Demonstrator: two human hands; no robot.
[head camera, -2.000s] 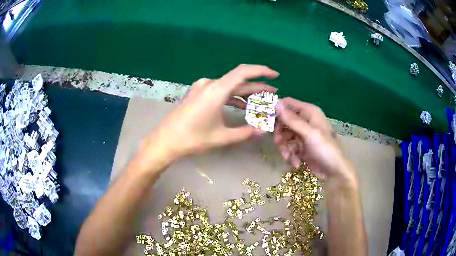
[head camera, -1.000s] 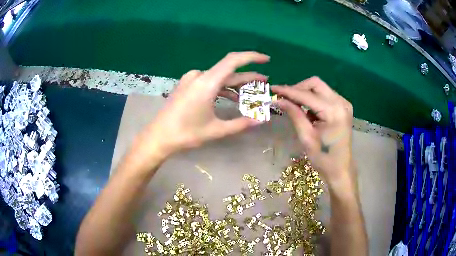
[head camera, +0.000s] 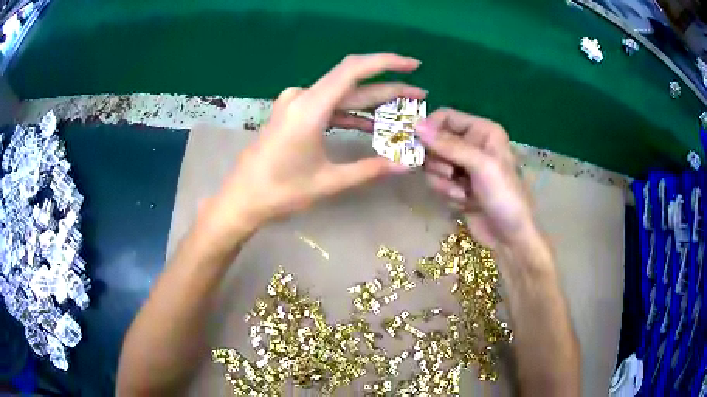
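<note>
My left hand (head camera: 291, 155) holds a white socket housing (head camera: 398, 133) between thumb and fingers, above the work board's far edge. Gold shows in the housing's slots. My right hand (head camera: 477, 167) is at the housing's right side, its thumb and fingertips touching the edge; whether a contact is between them is hidden. A heap of brass contacts (head camera: 310, 341) lies on the tan work board (head camera: 225, 174) below my hands. A thin brass strip (head camera: 313, 246) lies apart from the heap.
A housing pile (head camera: 40, 225) lies on the dark surface at left. The green belt (head camera: 232, 46) runs beyond the pale, worn edge rail (head camera: 163, 110), with several white pieces at its right. A blue rack (head camera: 673, 287) holding pale pieces stands at the right edge.
My right hand, apart from the housing's edge with a gold piece at its fingertips a second ago, has closed in on the housing. White pieces on the belt have shifted right in view.
</note>
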